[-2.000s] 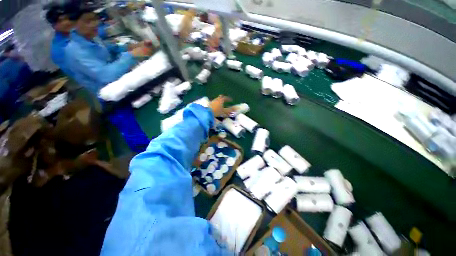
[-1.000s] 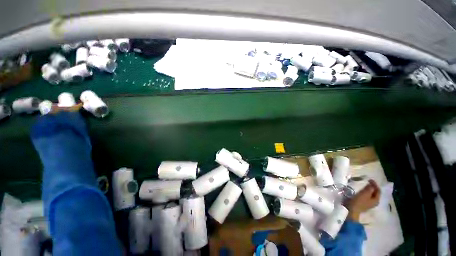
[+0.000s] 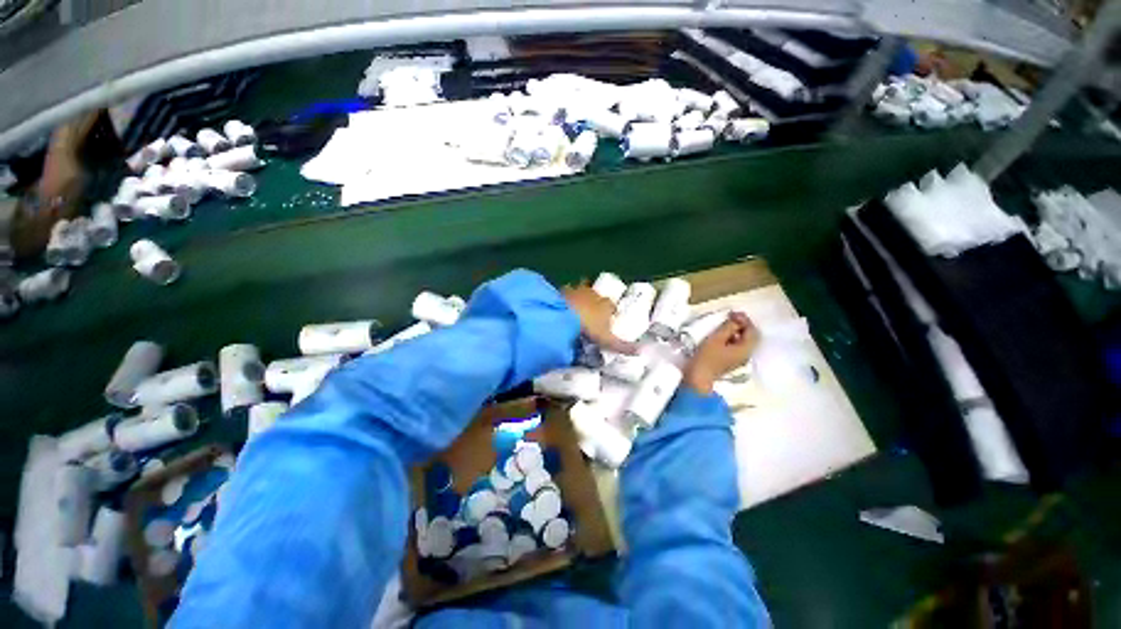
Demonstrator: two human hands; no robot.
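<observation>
White cylindrical units [image 3: 654, 393] lie heaped on the left part of a cardboard sheet [image 3: 805, 424] topped with white sheet. My left hand [image 3: 594, 317] is at the heap's back left, fingers down against the units; whether it grips one is unclear. My right hand [image 3: 723, 350] is at the heap's right side, fingers curled, close to a unit; its grip is unclear too. An open brown box [image 3: 593, 473] with white and blue discs [image 3: 498, 516] stands in front of my left forearm, near the bench's front.
More white units [image 3: 172, 383] and a second disc box [image 3: 148, 541] are at left. Units lie on white sheets [image 3: 406, 154] behind the belt. Black trays with white layers [image 3: 971, 332] are stacked at right. Another person's hand [image 3: 55, 184] shows at far left.
The view has swung right. My left hand has moved from the units at far left over to the heap on the cardboard sheet. My right hand stays by that heap.
</observation>
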